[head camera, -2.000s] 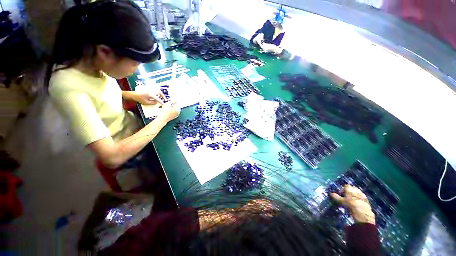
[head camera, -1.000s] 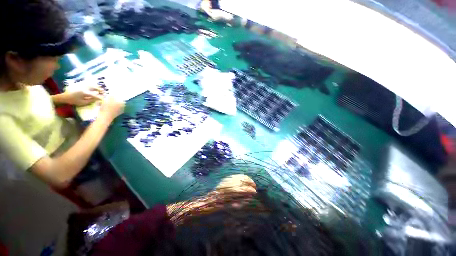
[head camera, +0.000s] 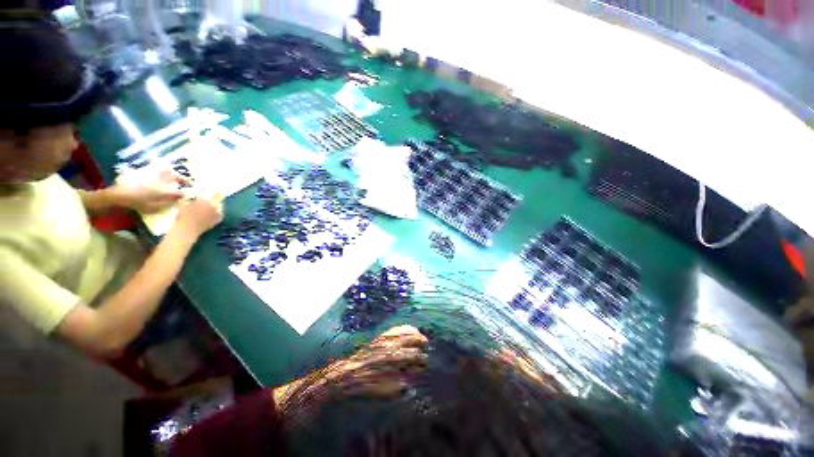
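A pile of small glossy black parts (head camera: 378, 296) lies on the green bench, just beyond my left hand (head camera: 393, 350). Dark hair strands cover much of that hand, and its fingertips and any hold are hidden. A skin-toned sliver behind the hair, right of centre, may be my right hand (head camera: 534, 366); its shape is unclear. A clear blister tray (head camera: 580, 272) lies right of centre. Its far pockets are dark and its near part is clear and shiny. A small group of dark parts (head camera: 442, 244) lies between the pile and a second dark-gridded tray (head camera: 464, 195).
A larger loose heap of parts (head camera: 312, 210) lies on white paper (head camera: 302, 299). A crumpled white packet (head camera: 387, 178) is beside the second tray. Another worker (head camera: 53, 259) sits at left, hands over papers. Crinkled clear plastic (head camera: 741, 339) is at right. Black heaps lie at the far side.
The view has swung right. My right hand was over the blister tray's dark pockets two seconds ago and is gone from there. My left hand shows more than it did then.
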